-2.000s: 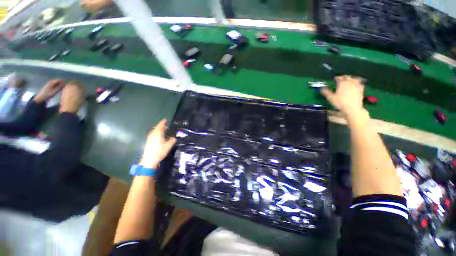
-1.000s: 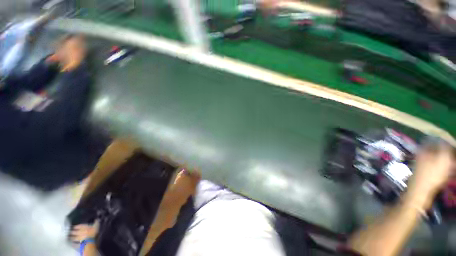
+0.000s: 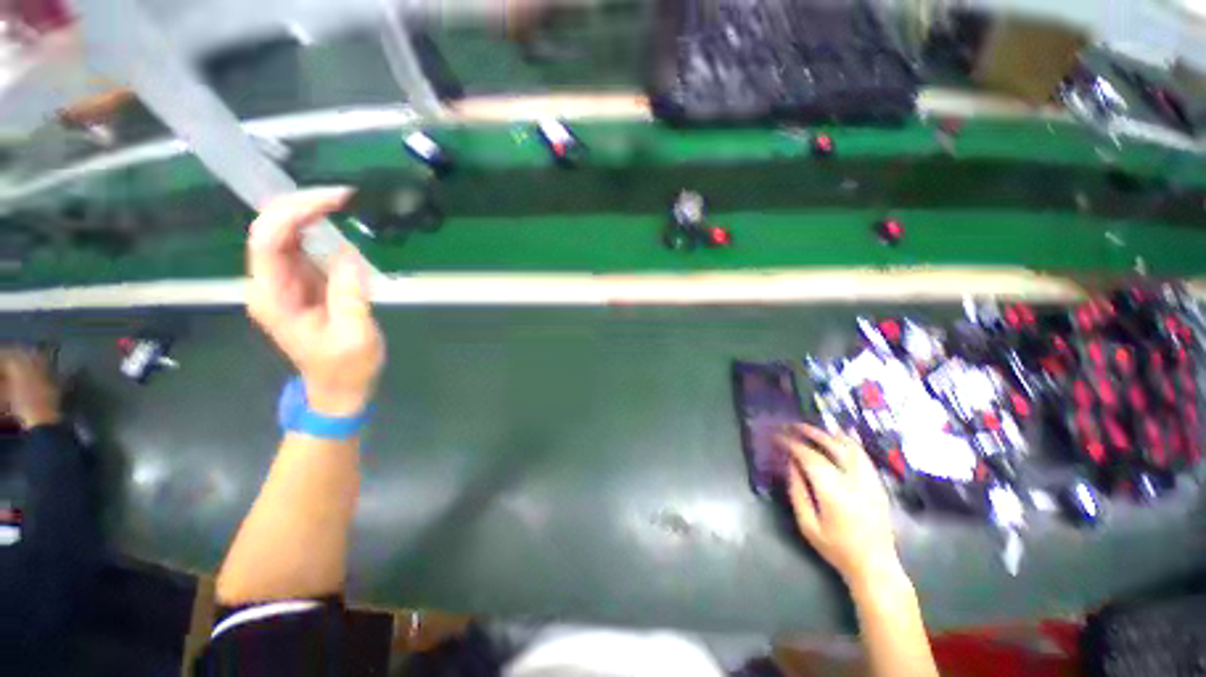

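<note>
A flat black glossy rectangle, apparently a smartphone (image 3: 767,407), lies on the bench. My right hand (image 3: 841,505) is over its lower right part with fingers apart; the fingertips seem to touch its surface but do not grip it. My left hand (image 3: 315,302), with a blue wristband, is raised at the left near the bench's far edge, in front of a white post. Its fingers are bent and apart, and nothing shows in it.
Heaped parts with white pieces (image 3: 932,430) and red-dotted pieces (image 3: 1124,384) lie right of the phone. A green belt (image 3: 582,238) beyond carries scattered units. Stacked black trays (image 3: 787,60) stand behind it. A co-worker's hand (image 3: 29,386) and a small unit (image 3: 143,357) are at left.
The large black tray has gone from the bench; one second ago it was low at the left with my left hand. My left hand has risen, and my right hand has moved from the heap to the phone.
</note>
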